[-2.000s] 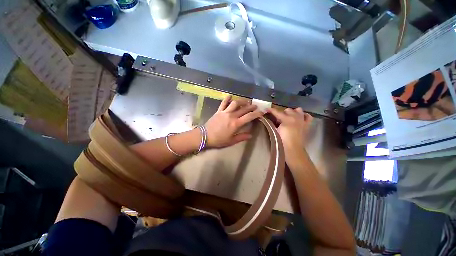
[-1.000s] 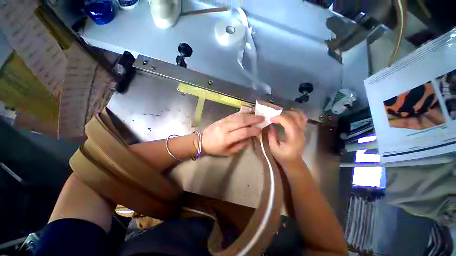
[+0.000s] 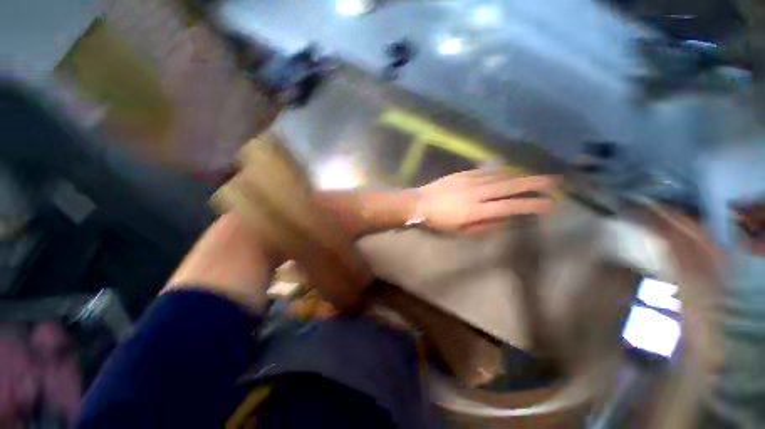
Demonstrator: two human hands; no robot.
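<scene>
The view is strongly blurred. My left hand (image 3: pixel 482 201) lies over the steel machine bed (image 3: pixel 453 276) near the guide bar (image 3: pixel 524 159), fingers stretched and slightly apart, with nothing seen in it. The strap bundle (image 3: pixel 289 218) hangs over my left forearm. A long strip (image 3: pixel 512 409) curves from my lap toward the right, where a brown blur rises; strip and arm cannot be told apart there. My right hand cannot be made out. The strip's end is not visible.
Yellow tape marks (image 3: pixel 432 138) lie on the bed beside my left hand. Dark clamp knobs (image 3: pixel 398 54) stand behind the bar, above a pale blue-grey surface (image 3: pixel 520 80). Brown and yellowish sheets (image 3: pixel 126 80) are at the left.
The view has swung, so the bed appears tilted. My hands have parted; my right hand has left the bar with the strip's end no longer seen there. My left fingers have straightened.
</scene>
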